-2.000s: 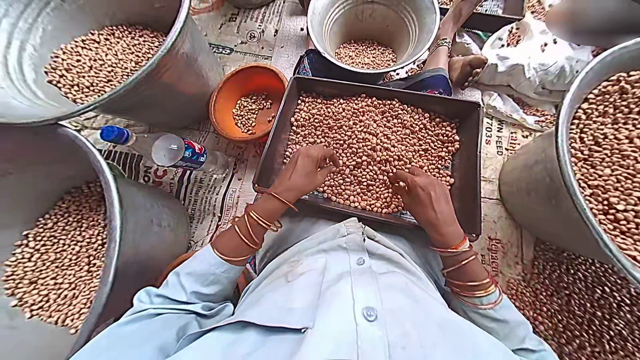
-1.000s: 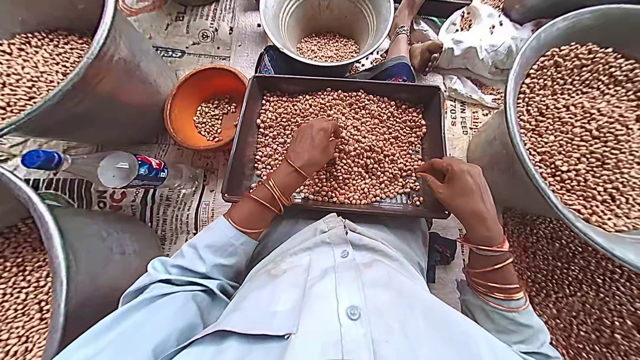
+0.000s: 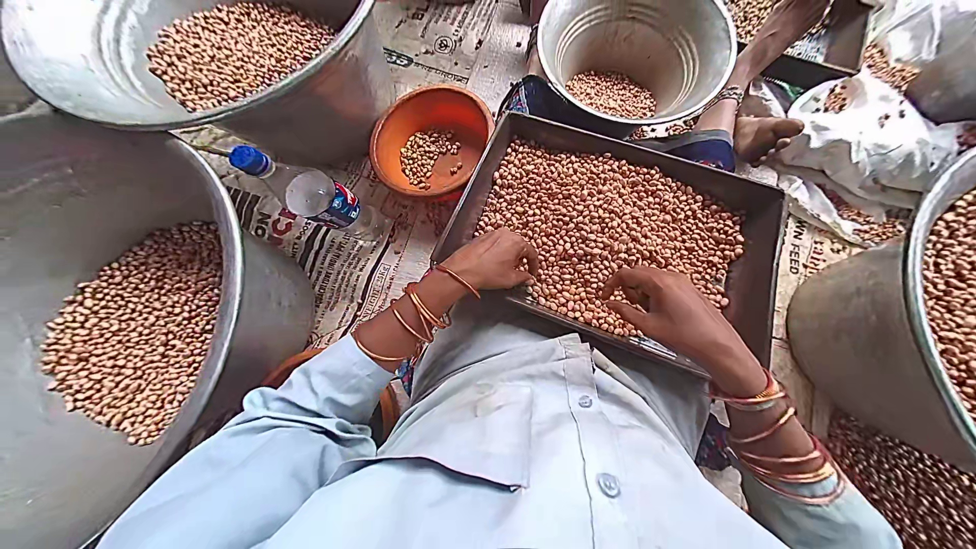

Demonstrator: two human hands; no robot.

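Note:
A dark rectangular metal tray [image 3: 765, 252] lies across my lap, covered with a layer of small brown nuts or beans [image 3: 602, 221]. Over its near left corner is my left hand [image 3: 497, 261], fingers curled down at the edge of the pile; what its fingertips touch is hidden. My right hand [image 3: 662, 309] is over the near middle of the tray, thumb and fingers apart above the nuts, nothing visible between them. An orange bowl [image 3: 385, 145] with a few of the same nuts stands beyond the tray's left side.
Large metal buckets with nuts stand at left [image 3: 278, 297], upper left [image 3: 320, 99], top centre [image 3: 553, 38] and right [image 3: 846, 320]. A plastic bottle [image 3: 301, 191] lies near the bowl. Another person's foot [image 3: 765, 137] and white plastic bags [image 3: 869, 145] are beyond the tray. Loose nuts [image 3: 907, 480] lie lower right.
My left hand has moved from over the nuts to the tray's near left edge. My right hand has moved inward from the tray's near right part. The view has shifted.

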